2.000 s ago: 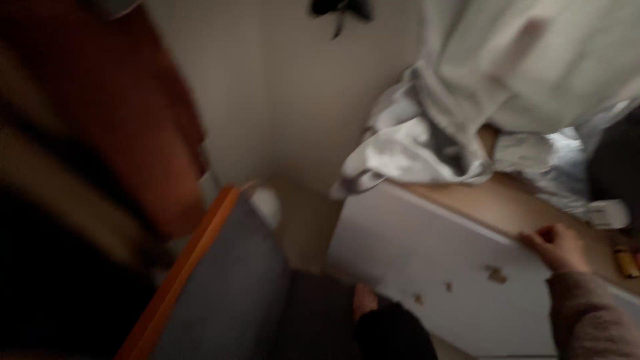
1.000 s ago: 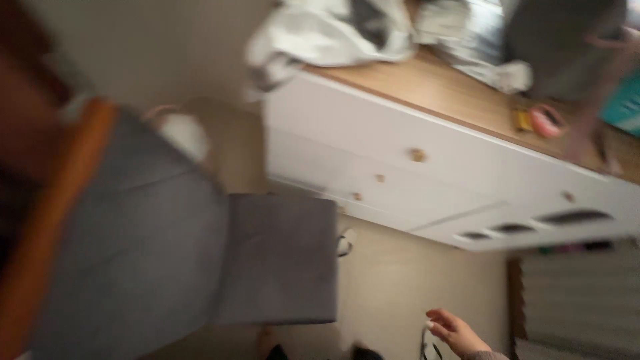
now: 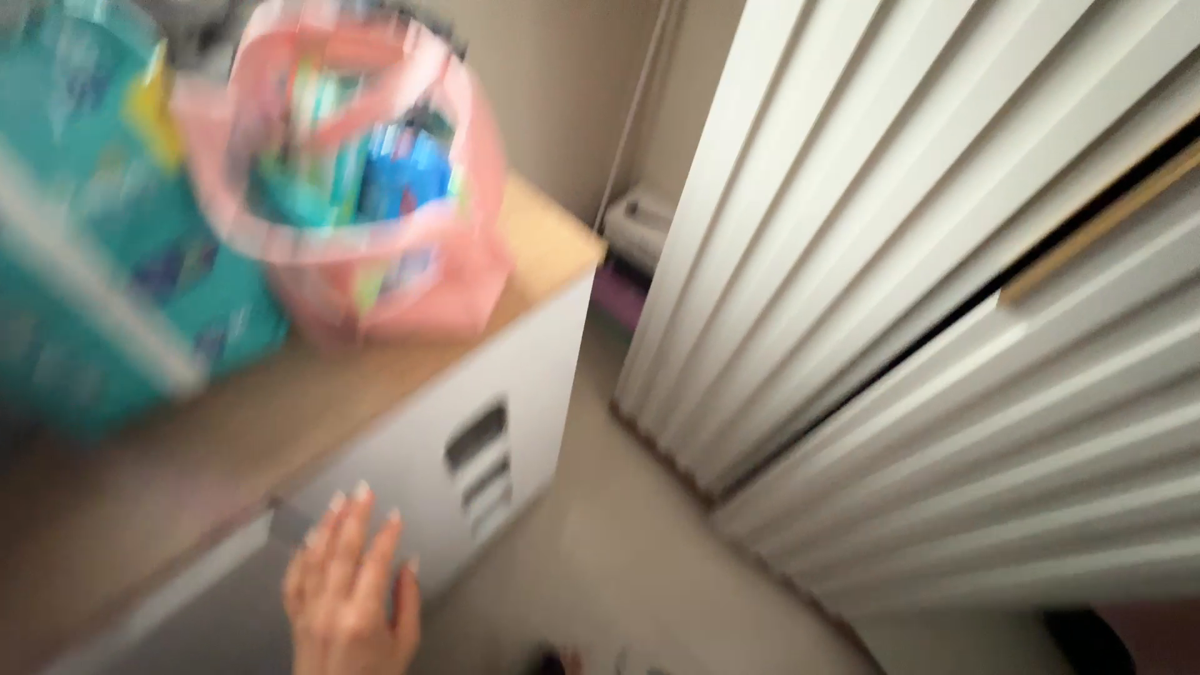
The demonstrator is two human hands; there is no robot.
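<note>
My left hand [image 3: 352, 586] is held with its back up and its fingers extended, in front of the white cabinet [image 3: 539, 384] and just below the edge of its wood top. Nothing is seen in its grasp; whether it touches the cabinet I cannot tell. Above it on the top stands a pink basket or bag [image 3: 422, 291] with blue and green items inside, blurred. To its left stands a teal patterned bag [image 3: 187, 309] with a pale strap. My right hand is not in view.
White ribbed door panels [image 3: 816, 281] fill the right side, with a wooden strip along a dark gap. The pale floor [image 3: 609, 553] runs between them and the cabinet. A light-coloured object [image 3: 642, 225] sits behind the cabinet's far corner. A dark shape is at the lower right.
The view has swung far from the grey chair and draped cloth toward the ribbed doors. My right hand, seen earlier, has left view; my left hand now shows by the cabinet.
</note>
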